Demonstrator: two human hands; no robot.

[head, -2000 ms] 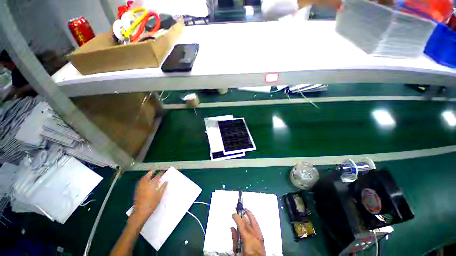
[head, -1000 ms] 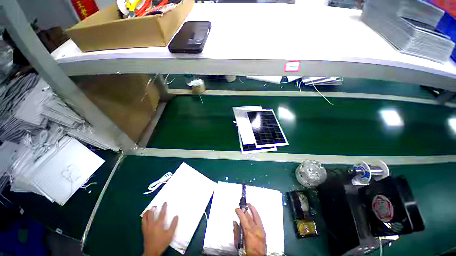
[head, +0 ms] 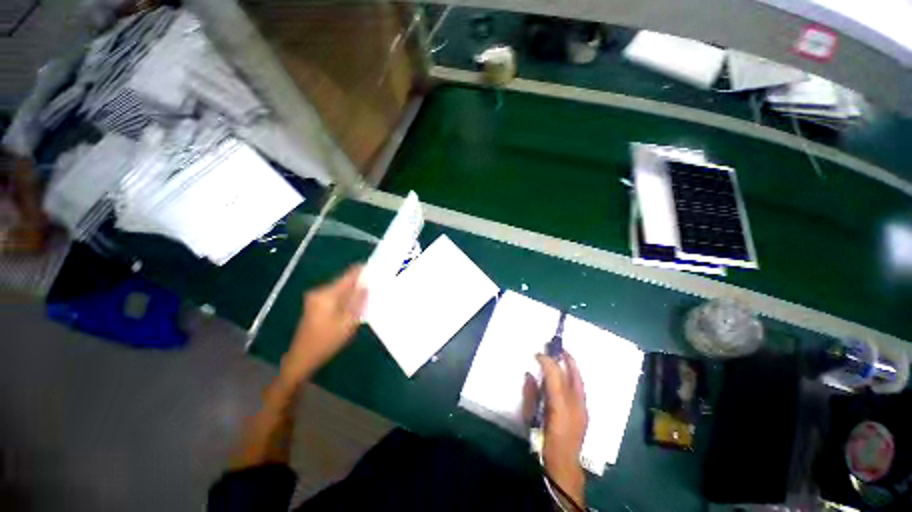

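My left hand (head: 335, 312) holds a white panel (head: 396, 240) raised and tilted nearly on edge, gripping its lower end. A dark bit of lead shows beside it. Another white panel (head: 440, 300) lies flat on the green bench under and right of it. My right hand (head: 564, 405) holds a dark soldering iron (head: 554, 348), tip pointing away, over a stack of white panels (head: 503, 357). A cord loops at my right wrist.
Piled white panels (head: 225, 205) lie at left, beyond a metal post. Panels with dark cells (head: 710, 212) lie on the green conveyor (head: 540, 165). At right are an iron stand (head: 672, 400), a clear round dish (head: 723, 328), a black box (head: 752, 425), solder spools (head: 860, 365) and a fan (head: 870, 450).
The view has swung left and down. My left hand, earlier flat on a panel, now holds a panel lifted and tilted, with another panel visible beneath. My right hand still holds the iron over the stack.
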